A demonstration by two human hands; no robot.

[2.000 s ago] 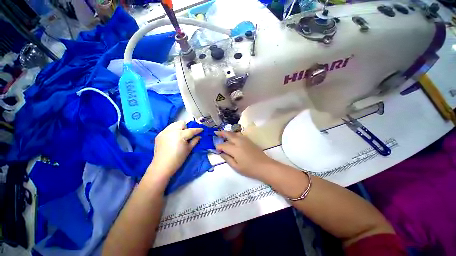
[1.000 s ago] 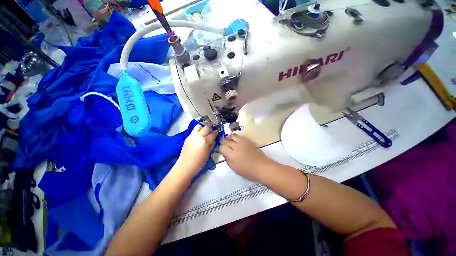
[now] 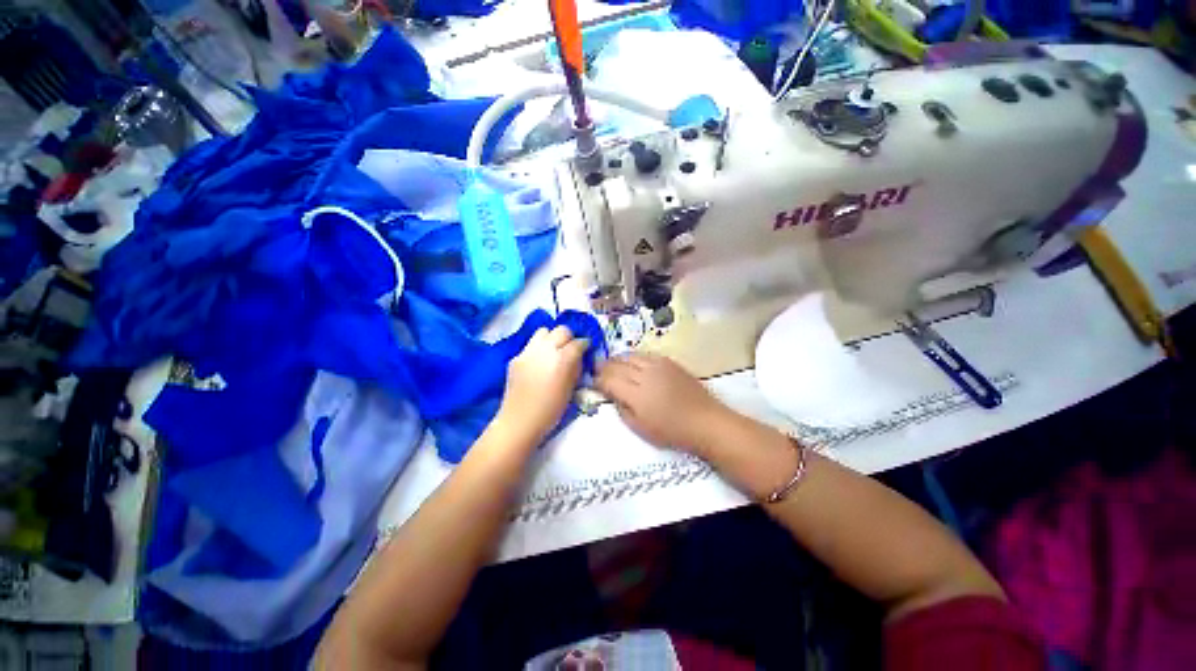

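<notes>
Royal blue cloth [image 3: 459,374] runs from a crumpled pile at the left to the needle area of the white sewing machine [image 3: 774,197]. My left hand [image 3: 544,380] holds the bunched edge of the cloth just in front of the presser foot area. My right hand [image 3: 652,397] lies just right of the cloth end, its fingertips touching or pinching it; the fingers partly hide the edge. The needle and presser foot are too small to make out. Pale grey-blue cloth [image 3: 354,452] hangs with the blue at the table's left.
A light-blue lamp [image 3: 492,245] hangs left of the machine head. An orange-handled tool [image 3: 568,46] stands on the head's left end. A white disc [image 3: 803,361], thread snips [image 3: 954,362] and a yellow bar [image 3: 1121,286] lie to the right. Pink cloth [image 3: 1108,557] is below the table.
The view has shifted, so the machine sits lower and further right. The bunched cloth has come slightly out from the needle area towards me, with my left hand on it. My right hand stays beside it.
</notes>
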